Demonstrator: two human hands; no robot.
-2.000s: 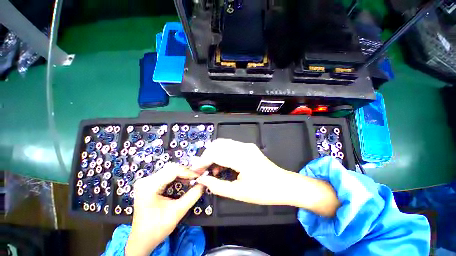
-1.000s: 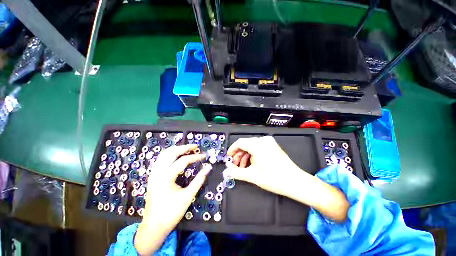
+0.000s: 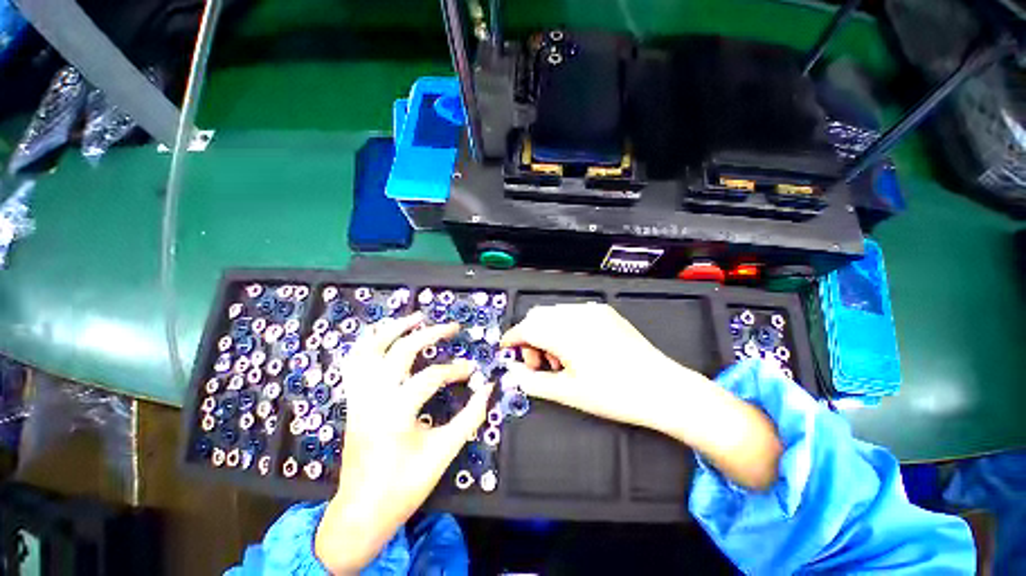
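Note:
A long black compartment tray (image 3: pixel 563 461) lies at the bench's front edge. Small ringed parts (image 3: pixel 242 371), bright rings and dark blue round pieces, fill the left three compartments and lie in the far-right one. The two compartments between show bare black floors. My left hand (image 3: pixel 394 405) is over the third compartment, fingers curved, fingertips at small ringed parts. My right hand (image 3: pixel 585 366) meets it from the right, thumb and forefinger pinched at a small cluster of ringed parts near the divider. Fingers partly hide what each one grips.
A black two-station press fixture (image 3: pixel 664 225) stands behind the tray, with a green button (image 3: pixel 496 258), a red button (image 3: pixel 702 272) and a small display. Blue bins flank it at left (image 3: pixel 425 146) and right (image 3: pixel 862 326). A dark blue pad (image 3: pixel 380 197) lies by the left bin.
Since two seconds ago, the hands have moved apart slightly, uncovering small ringed parts between them. Over the last second the left fingers have shifted slightly over the parts. The camera view has shifted.

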